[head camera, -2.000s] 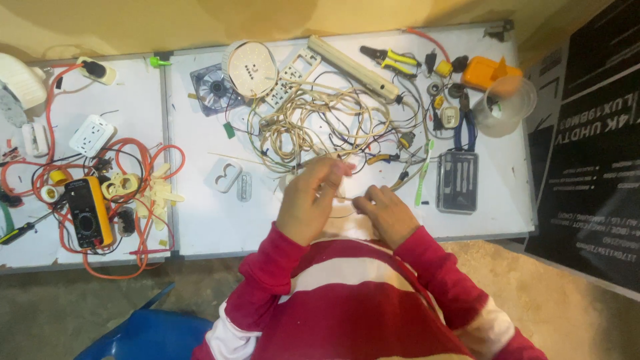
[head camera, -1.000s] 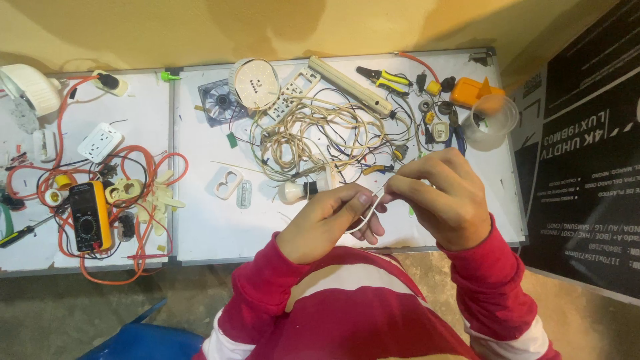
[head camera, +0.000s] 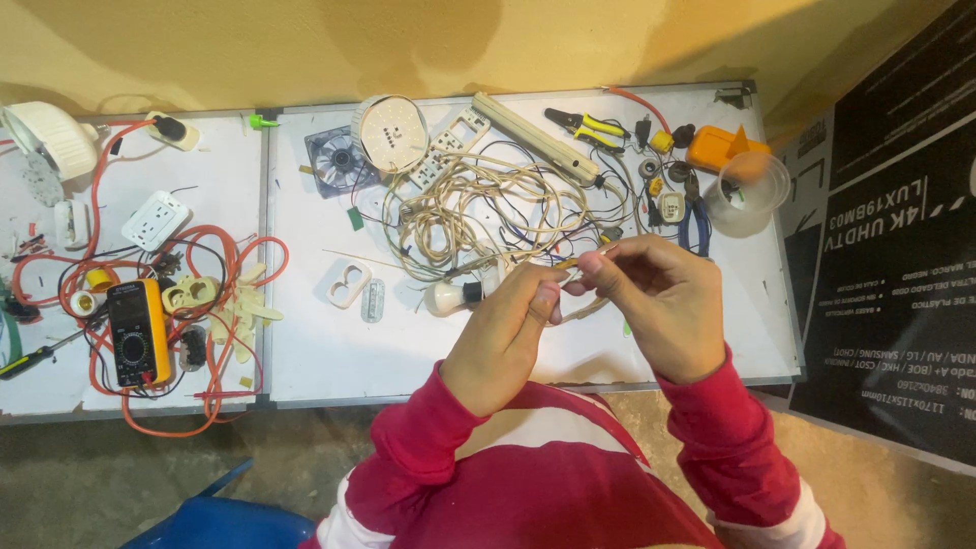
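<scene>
My left hand and my right hand meet over the front part of the white table, fingers pinched on a thin pale cable that loops below them. Just behind them lies a tangle of beige cable with darker thin wires. A white light bulb with a black base rests left of my left hand. Further left are a white oval outlet cover and a small clear plastic piece. My fingers partly hide the cable's end.
A yellow multimeter lies among orange cable at the left. Behind the tangle are a computer fan, a round LED board and a wire stripper. Blue-handled pliers and a clear plastic cup stand right, beside a black printed box.
Both hands have shifted from the pose of two seconds ago and now pinch the cable close together. The right hand's fingers have come down beside the left hand's.
</scene>
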